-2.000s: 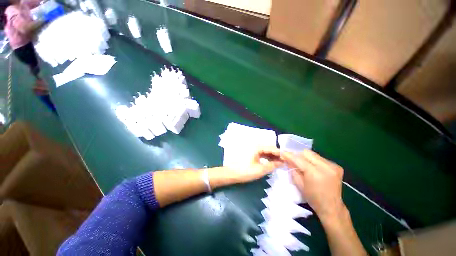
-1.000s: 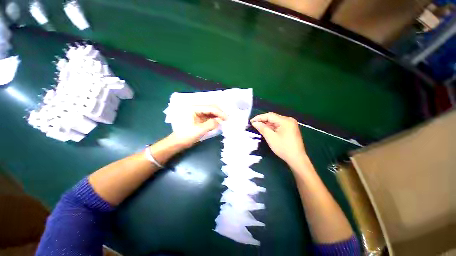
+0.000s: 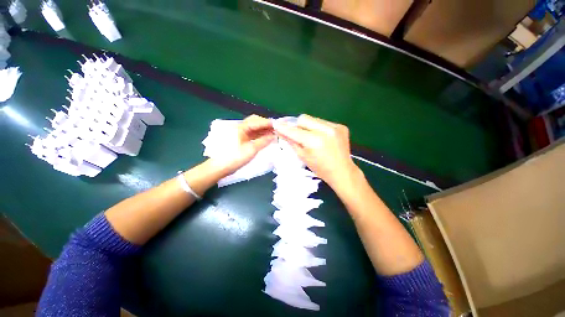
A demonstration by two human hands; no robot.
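My left hand (image 3: 248, 143) and my right hand (image 3: 317, 148) meet at the top end of a zigzag row of overlapping white sheets or sleeves (image 3: 296, 226). Their fingertips pinch a small white piece (image 3: 286, 122); the fingers hide most of it. The row runs down toward me, with pointed flaps at its right side. A loose stack of white sheets (image 3: 224, 133) lies under and beside my left hand. A heap of white two-pin adapters (image 3: 99, 117) stands at the left, prongs pointing up and left.
The dark-green bench (image 3: 204, 254) has a dark strip, and a green belt (image 3: 347, 80) lies beyond it. Small adapter groups (image 3: 104, 21) stand at the upper left. An open brown carton (image 3: 508, 229) is at the right, beside a tan bundle (image 3: 437, 254). More cartons (image 3: 365, 15) stand behind.
The view has swung right since the first frame. In the last second my right hand has moved left and up to meet my left hand at the row's top end.
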